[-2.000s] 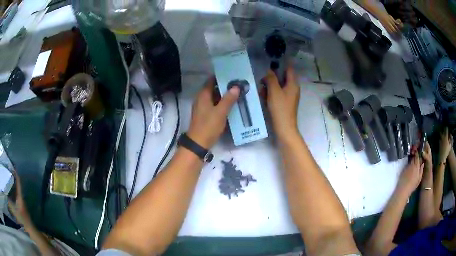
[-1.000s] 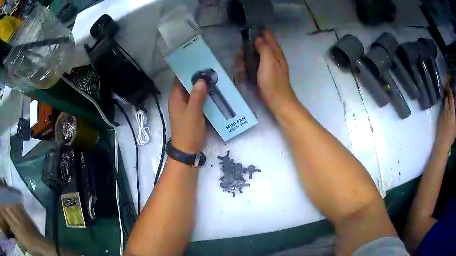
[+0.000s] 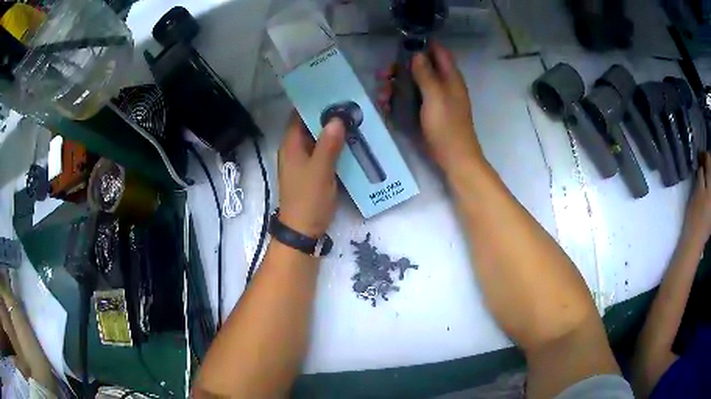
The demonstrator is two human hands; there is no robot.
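Note:
My left hand (image 3: 309, 173) grips a pale blue retail box (image 3: 368, 160) with a printed fan picture, thumb on its front. The box is tilted, its white end flap (image 3: 300, 35) open at the far end. My right hand (image 3: 444, 101) holds a dark grey handheld fan (image 3: 405, 90) by its handle just right of the box, apart from it, the round head pointing away from me. A loose pile of small dark parts (image 3: 376, 270) lies on the white sheet nearer to me.
Several grey fans (image 3: 600, 128) lie in a row at right, near another person's arm (image 3: 680, 273). At left are a tied white cable (image 3: 231, 189), black cables, a black upright device (image 3: 206, 101), a clear container (image 3: 74, 66), a black unit with yellow label (image 3: 114, 317) and an orange-brown box (image 3: 70, 167).
Since the first frame the view has shifted and the box tilts more to the left. Since one second ago the fan's round head shows more clearly in my right hand.

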